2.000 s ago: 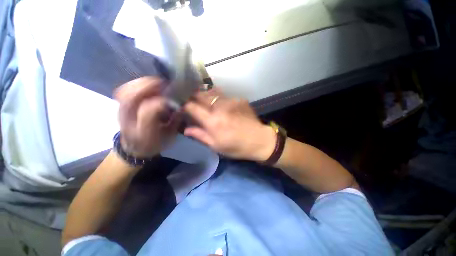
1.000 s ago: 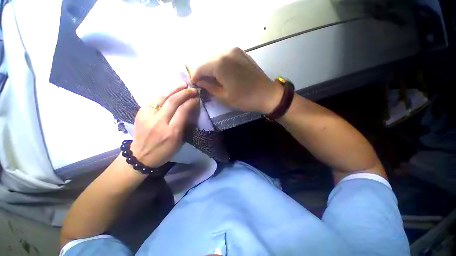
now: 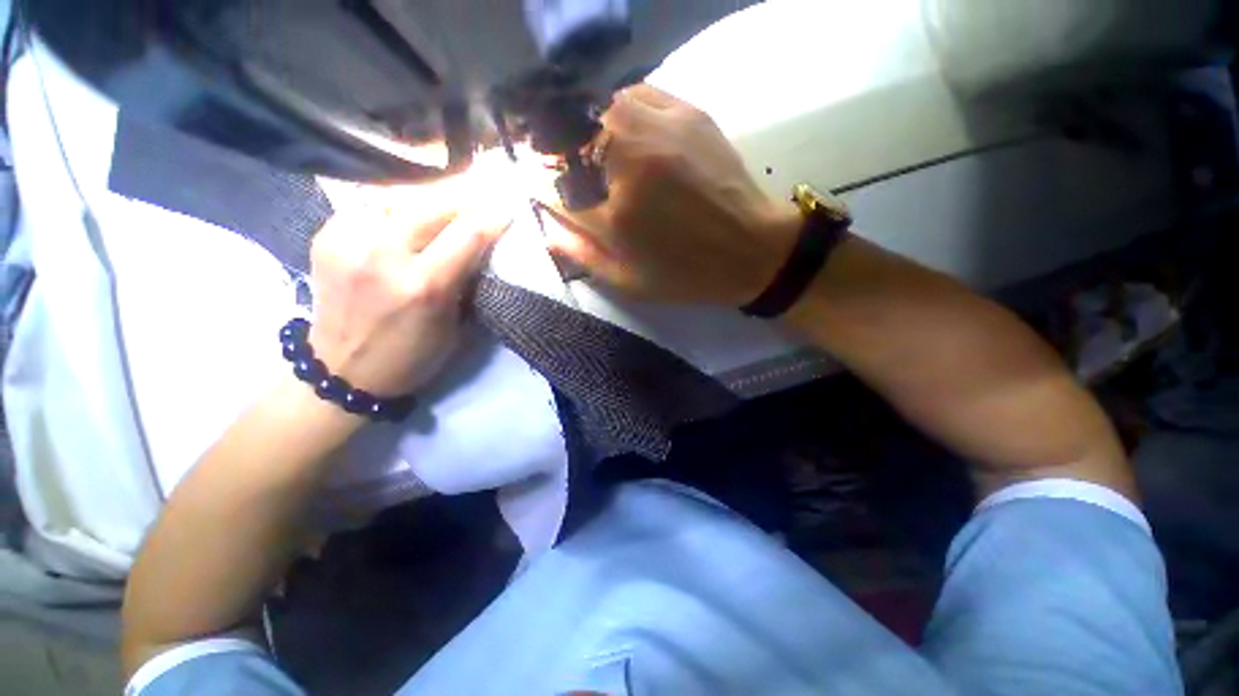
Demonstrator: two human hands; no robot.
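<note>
My left hand (image 3: 394,292), with a dark bead bracelet, holds the pale pocket bag (image 3: 476,422), its fingertips lost in glare by the needle area. My right hand (image 3: 686,211), with a watch, grips the same pale cloth on the other side, beside a narrow dark slit (image 3: 561,248). The dark herringbone garment panel (image 3: 584,347) runs from under my left hand over the table's front edge. The pocket bag's rounded lower end hangs towards my lap. The presser foot area (image 3: 582,174) is just above my fingertips; its contact with the cloth is hidden.
The dark sewing machine head (image 3: 272,82) fills the upper left. More dark panel (image 3: 204,184) lies at the left under it. Pale cloth (image 3: 61,381) hangs over the left table edge. The white table (image 3: 910,224) has a ridged front edge.
The machine head has come into view above. Both hands have gone from pinching the cloth near the table's front to holding it at the needle area. More herringbone panel shows below them.
</note>
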